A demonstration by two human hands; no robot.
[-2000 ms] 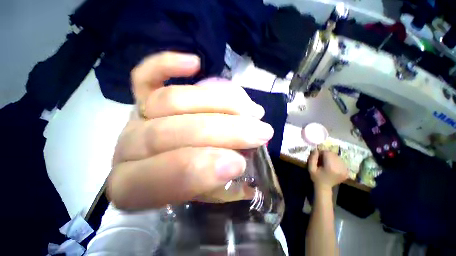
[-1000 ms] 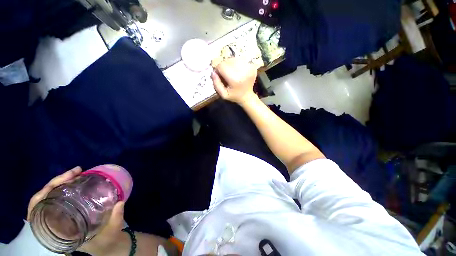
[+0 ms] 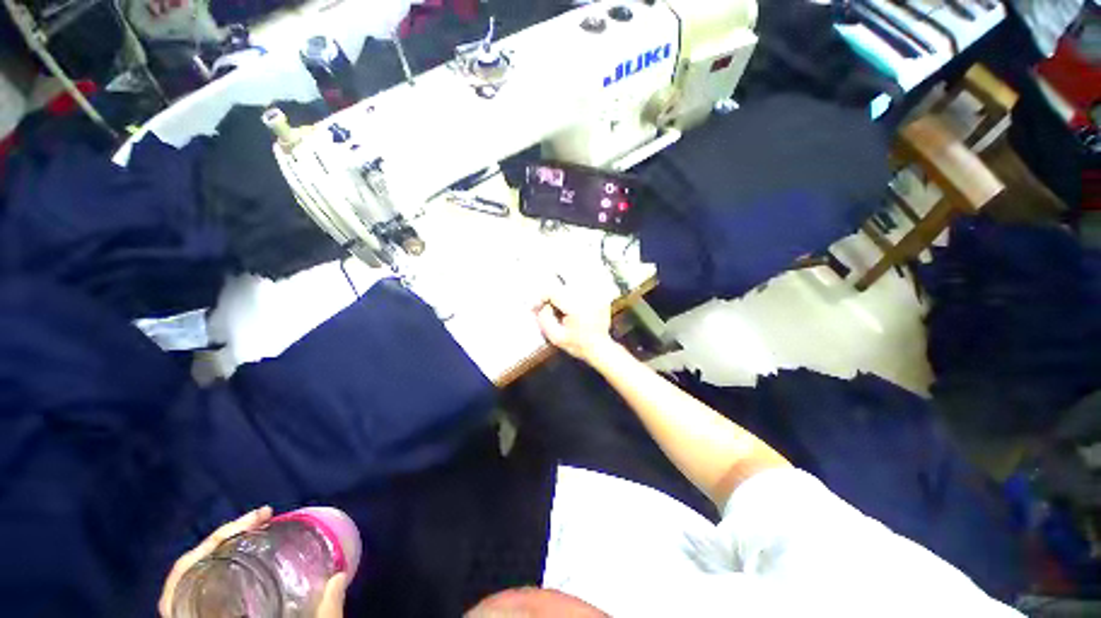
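My left hand (image 3: 208, 553) is at the bottom left, cut by the frame edge, gripping a clear bottle (image 3: 268, 572) with a pink base. The bottle is tilted, its open mouth towards the lower left. My right hand (image 3: 577, 326) rests at the front edge of the machine table (image 3: 513, 350), fingers curled; whether it holds anything is unclear. The pale lid is lost in the glare on the table. A navy piece (image 3: 362, 380) lies at the needle area and hangs over the table's front.
The cream JUKI machine head (image 3: 531, 91) crosses the upper middle. A lit smartphone (image 3: 580, 197) leans under its arm. A dark pile (image 3: 755, 199) lies to its right, with a wooden stool (image 3: 948, 163) beyond. Navy cloth (image 3: 97, 386) is heaped at left.
The bottle was close to my face, then came down to the lower left. My view has swung, then lifted to show the whole machine. My right hand stays at the table edge.
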